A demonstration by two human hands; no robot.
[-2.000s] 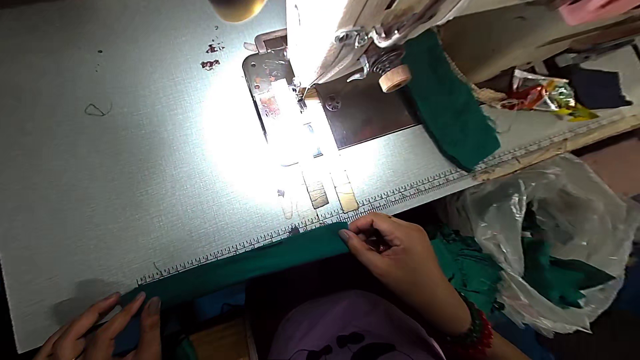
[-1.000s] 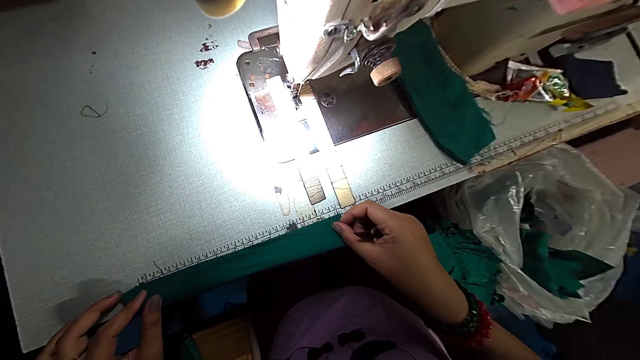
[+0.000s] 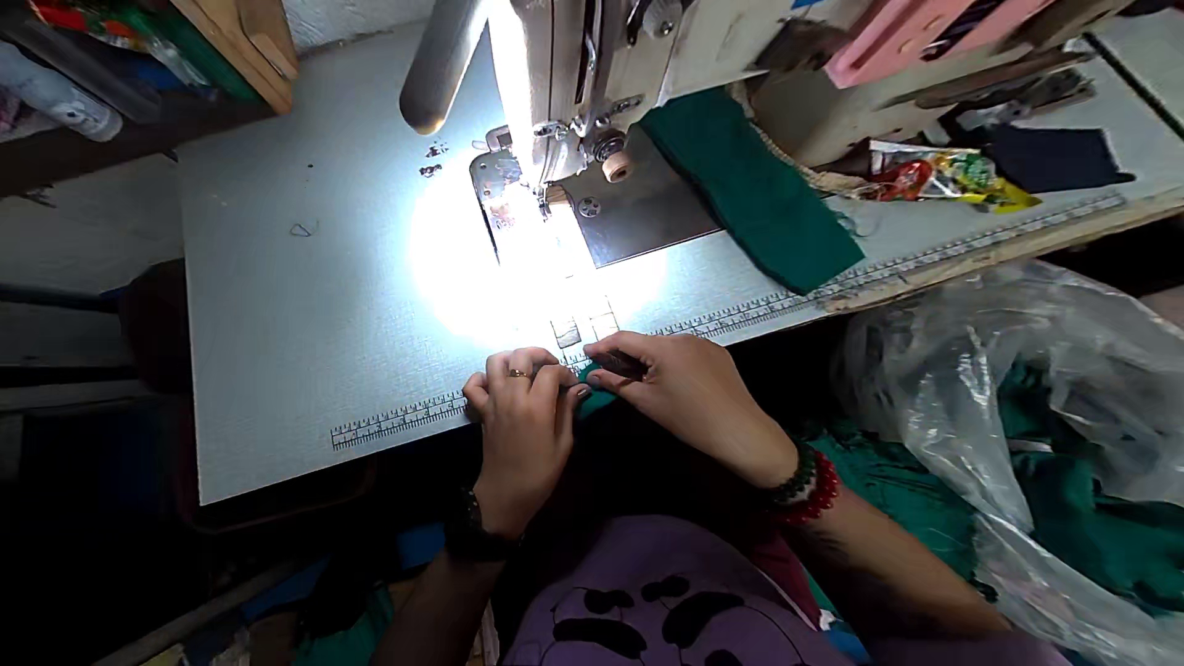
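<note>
My left hand (image 3: pixel 523 407) and my right hand (image 3: pixel 680 393) are close together at the front edge of the sewing machine table, both pinching a green fabric piece (image 3: pixel 595 400). Only a small part of that fabric shows between my fingers; the rest is hidden by my hands and the dark below. A printed measuring tape (image 3: pixel 398 421) runs along the table edge, partly under my hands. Behind them stands the sewing machine (image 3: pixel 555 92), its presser foot (image 3: pixel 544 199) brightly lit. A wide green fabric strip (image 3: pixel 758 199) lies right of the needle area.
At the right, a candy-like wrapper (image 3: pixel 953 176) and a dark cloth scrap (image 3: pixel 1054 157) lie on the table (image 3: pixel 268 324). A clear plastic bag (image 3: pixel 953 342) with green fabric hangs below the right edge. A wooden shelf (image 3: pixel 264 55) stands at the back left.
My left hand has moved right along the table edge, close to my right hand. The green strip earlier stretched between them now shows only as a small piece. The view has shifted.
</note>
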